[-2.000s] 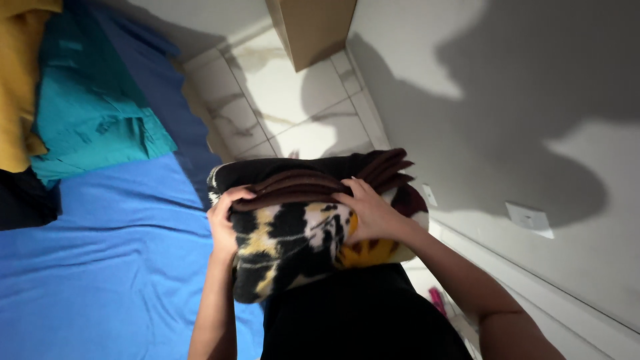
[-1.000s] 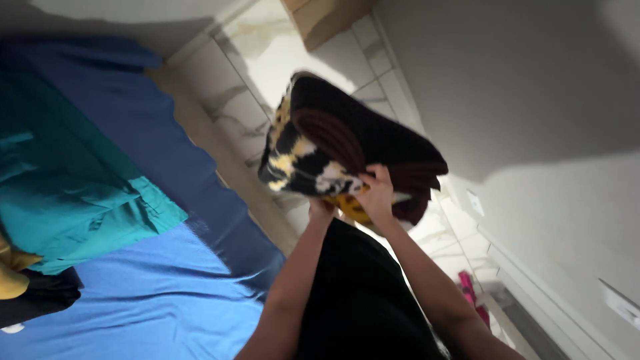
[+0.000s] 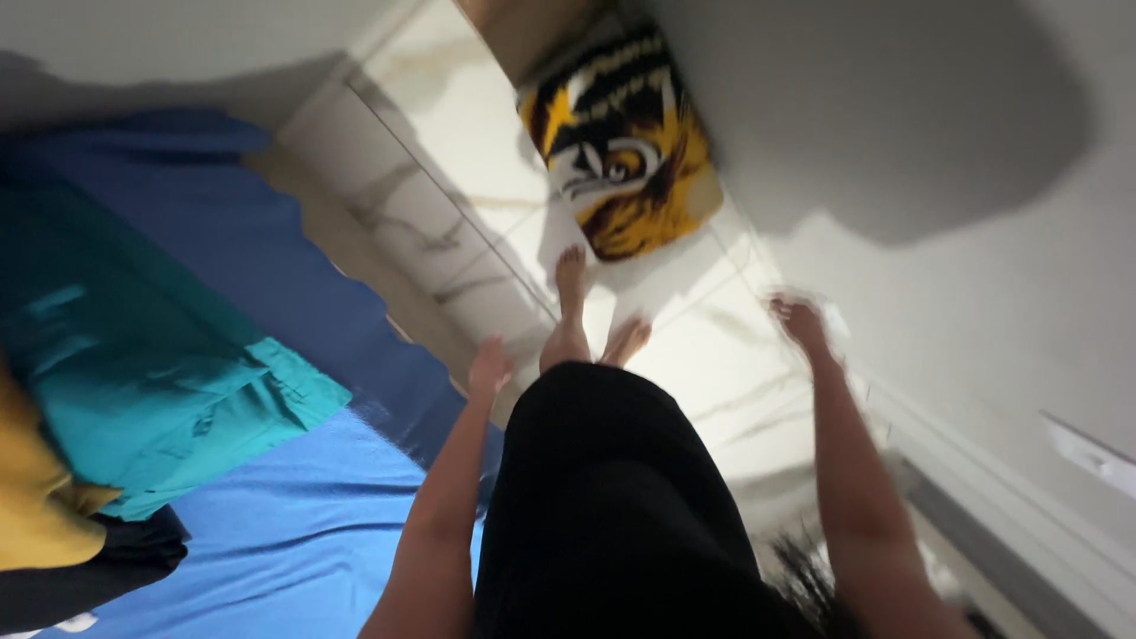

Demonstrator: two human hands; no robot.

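A folded fleece blanket (image 3: 630, 160) with a yellow, black and white animal-face print lies at the top centre, beyond my feet, close to the wall. My left hand (image 3: 490, 366) hangs beside the bed edge, fingers apart, holding nothing. On the right, my right hand (image 3: 799, 319) is blurred near the wall, with nothing in it; its fingers look loosely curled, and how far they are closed is unclear. Neither hand touches the blanket.
A bed with a blue sheet (image 3: 293, 532) fills the left, bearing teal cloth (image 3: 195, 399), yellow cloth (image 3: 40, 497) and black cloth (image 3: 89, 568). A brown box-like object (image 3: 524, 31) stands behind the blanket. Marbled floor tiles (image 3: 435, 186) run between bed and wall (image 3: 958, 293).
The folded blanket was in both my hands in the earlier frames; I have let it go and it now lies beyond my feet. My hands have moved apart.
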